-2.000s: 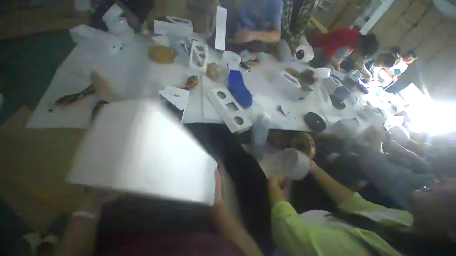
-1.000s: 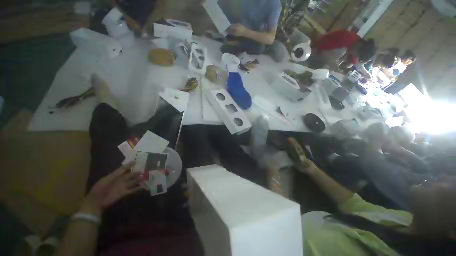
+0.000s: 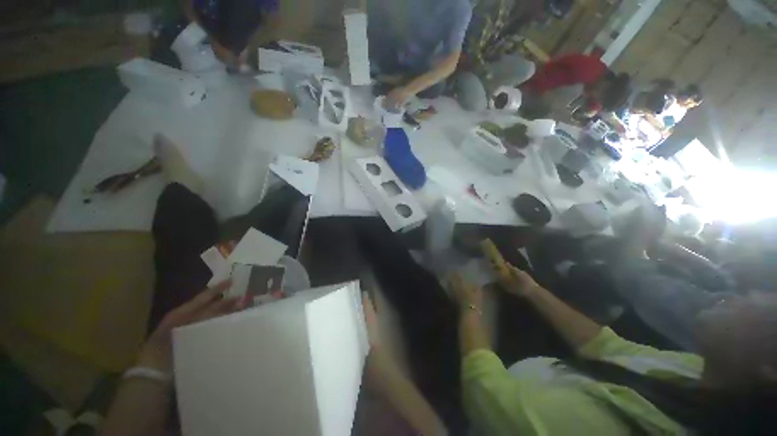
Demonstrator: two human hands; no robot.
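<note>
A plain white folding carton is large in front of me at the bottom, its lower end cut off by the picture's edge. My right hand is against its right side, fingers partly hidden. My left hand, with a pale wristband, is at its upper left edge, fingertips by the cards; the carton hides part of it, so its grip is unclear. Printed cards lie over a pale round thing just behind the carton. A dark-lined open box with a white rim stands beyond them.
The white-covered table holds a white insert, a blue cloth, a tan tape roll and a dark disc. A neighbour in lime-green sleeves sits close at right. Other people work across the table.
The carton has moved left from lower centre and turned, and now covers the lower cards. My left hand, spread beside the cards before, is now partly behind it. My right hand has come into view.
</note>
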